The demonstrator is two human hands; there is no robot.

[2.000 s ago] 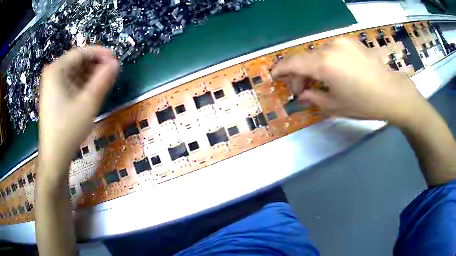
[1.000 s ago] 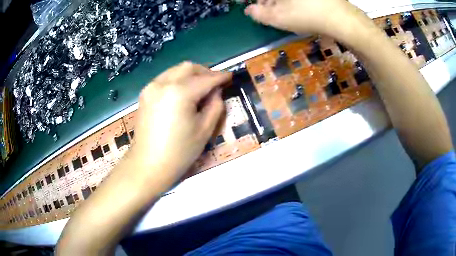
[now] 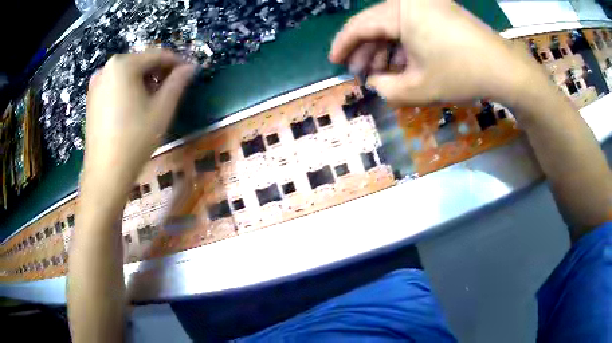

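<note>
The orange-brown circuit board panel (image 3: 288, 157) lies in a long row, with pairs of dark openings. My right hand (image 3: 429, 57) is above the back edge of the boards, near a dark gap between two panels. Its fingers are curled, with a small dark component (image 3: 362, 75) at the fingertips. My left hand (image 3: 131, 100) is raised at the left, over the green mat near the loose component pile (image 3: 235, 27). Its thumb and forefinger are bent towards each other. It is blurred, and I cannot tell if it holds anything.
A white-silver conveyor rail (image 3: 322, 234) runs along the near side, with a thinner one behind the boards. Black parts stand on the panels at the right. Stacked boards (image 3: 23, 144) stand at the far left. The green mat (image 3: 268, 70) lies behind the rail.
My left hand has moved from above the boards up and left towards the pile. My right hand has come from the green mat down towards the boards' back edge. The view has shifted slightly.
</note>
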